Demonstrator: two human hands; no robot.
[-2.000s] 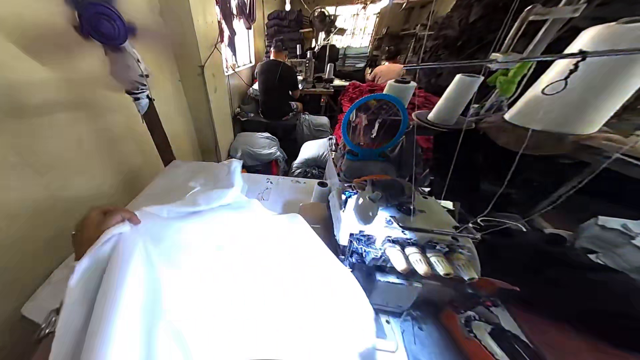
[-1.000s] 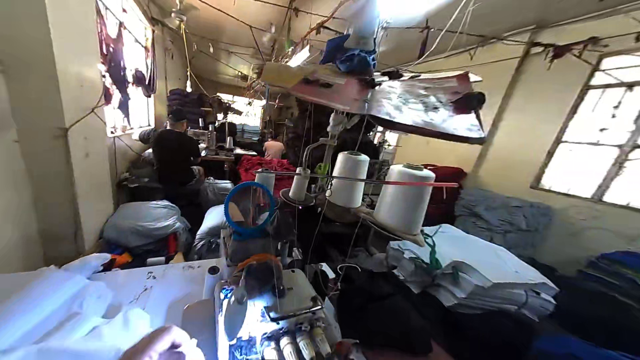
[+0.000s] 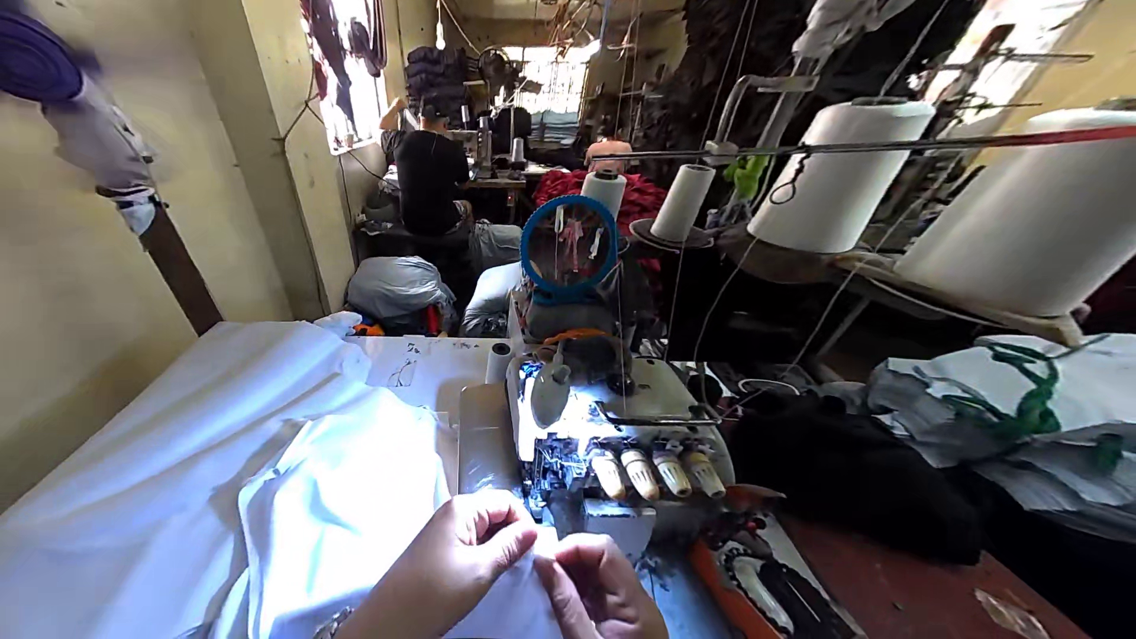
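Observation:
My left hand (image 3: pixel 470 555) pinches the edge of a white cloth (image 3: pixel 346 497) between thumb and fingers, just in front of an overlock sewing machine (image 3: pixel 621 426). Close on its right, my right hand (image 3: pixel 603 586) pinches the same cloth edge. The cloth spreads over the table to the left, brightly lit by the machine's lamp. Several tension dials (image 3: pixel 639 473) line the machine's front. Whether the cloth edge touches the presser foot is hidden by my fingers.
Large white thread cones (image 3: pixel 843 173) stand on holders at the right. A blue-rimmed round guard (image 3: pixel 569 245) rises behind the machine. An orange tray (image 3: pixel 723 577) with tools lies right of it, beside dark fabric (image 3: pixel 852 479). A person (image 3: pixel 429 169) sits farther back.
Two seconds ago my left hand held the white cloth out at the far left. Now both hands are together at its edge by the machine. The view has swung right and back.

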